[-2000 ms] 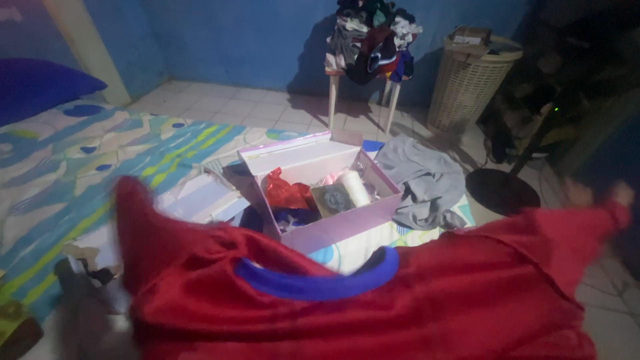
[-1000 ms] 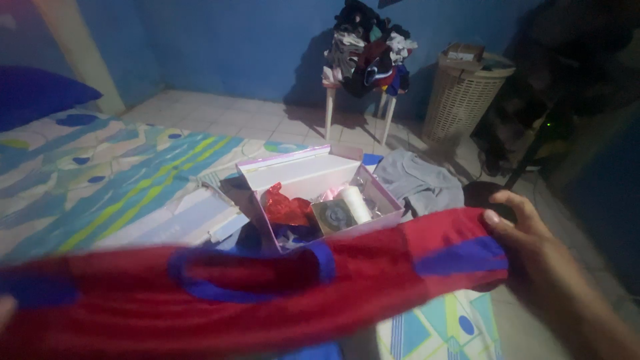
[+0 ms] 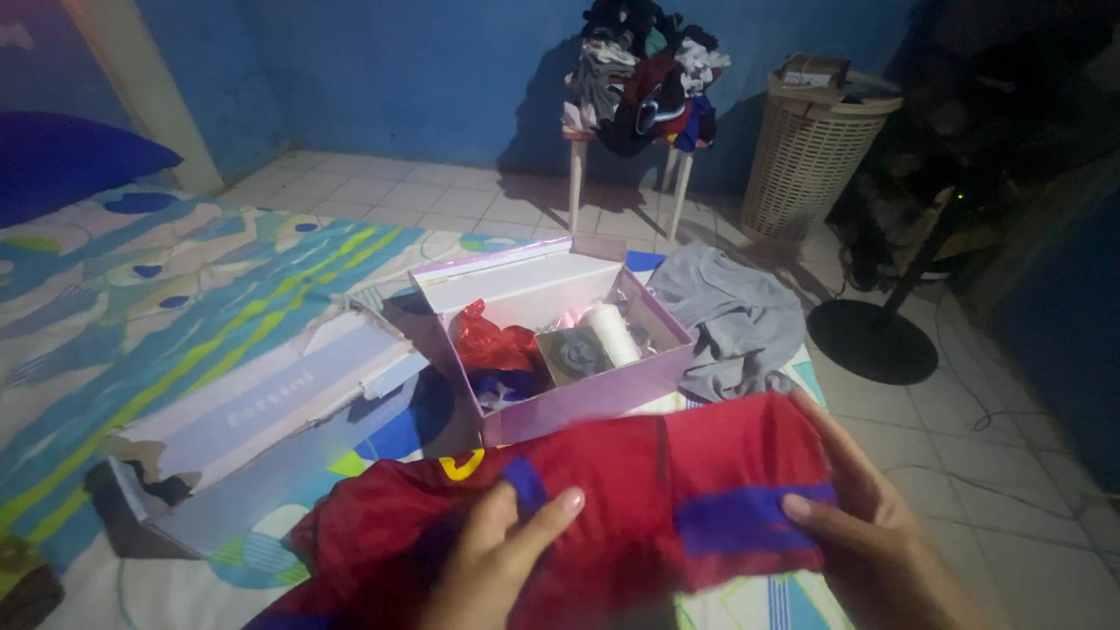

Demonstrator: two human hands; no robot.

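A red garment with blue bands and a bit of yellow trim is held up low in front of me, over the near edge of the bed. My left hand grips it near the blue collar, thumb on top. At its right end my right hand pinches the sleeve by a blue band. Just beyond the cloth lies an open pink box holding a red shiny wrapper, a white roll and a dark square item.
A torn pale cardboard box lies left on the patterned bedsheet. Grey cloth is beside the pink box. Behind stand a stool piled with clothes, a wicker hamper and a round black stand base on the tiled floor.
The red garment, earlier spread wide between my hands, is now gathered and partly folded. My left hand has come in from the left edge to the collar area.
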